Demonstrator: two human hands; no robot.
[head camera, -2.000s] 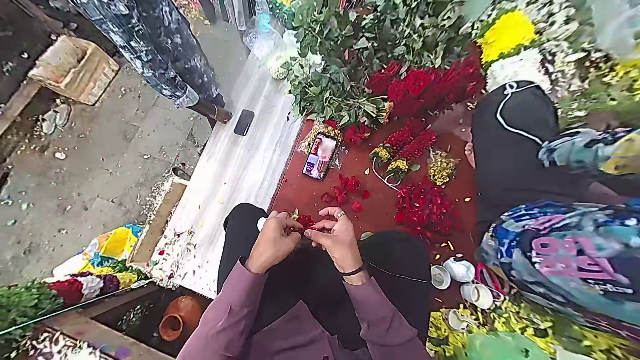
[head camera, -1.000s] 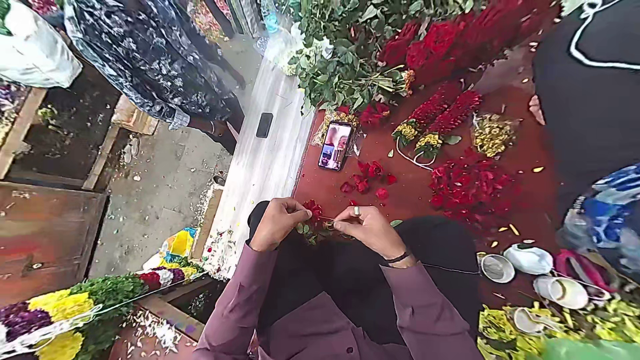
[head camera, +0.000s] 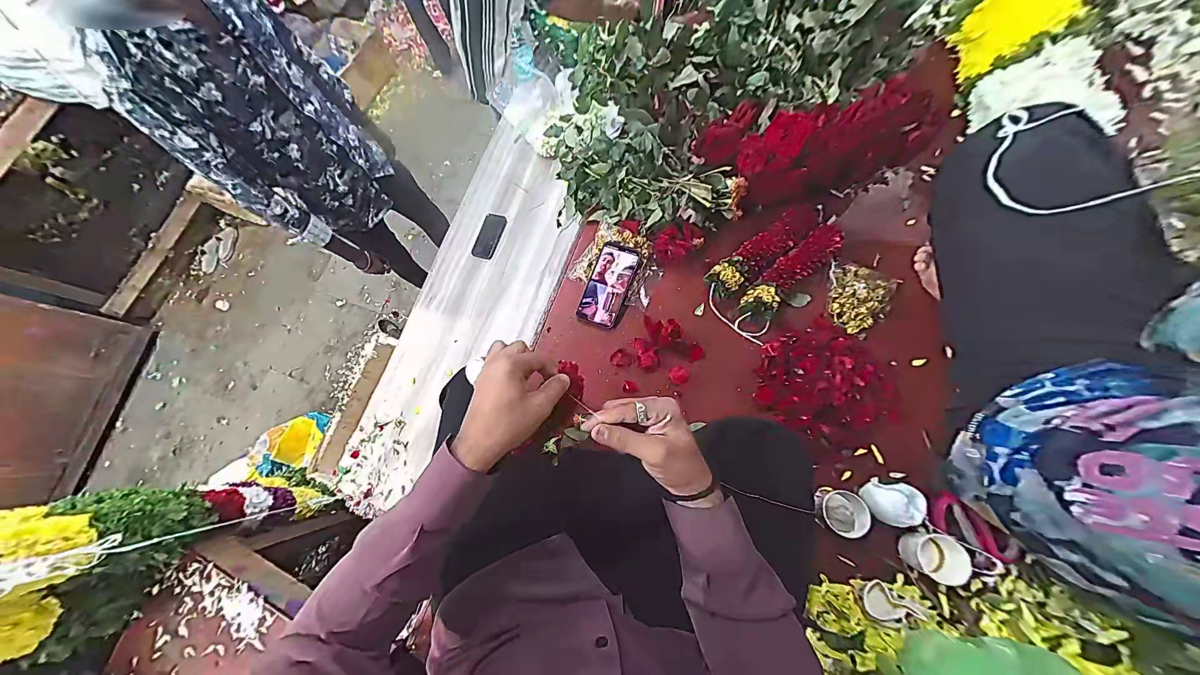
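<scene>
My left hand [head camera: 511, 398] pinches a thin thread [head camera: 579, 403] over my lap, beside a small red flower piece [head camera: 570, 377] with green bits below. Fingertips of my right hand [head camera: 652, 436], which wears a ring, close on the same thread. The thread also runs from near my right wrist toward a white cup [head camera: 844, 513]. Loose red petals [head camera: 661, 345] lie on the red surface ahead of my hands, with a larger red petal heap [head camera: 825, 380] to the right. Two red garland pieces [head camera: 786, 251] with yellow ends and white string lie beyond.
A lit phone [head camera: 609, 286] rests near the marble ledge [head camera: 469, 272], which holds a dark phone [head camera: 488, 236]. Leafy stems and red roses [head camera: 825, 141] lie at the back. One person [head camera: 253, 122] stands left; another sits right. White cups and yellow petals [head camera: 1050, 614] are at lower right.
My hands have drawn closer together than one second ago, and the thread is now visible between them. The standing person has shifted. The view has swung and shifted.
</scene>
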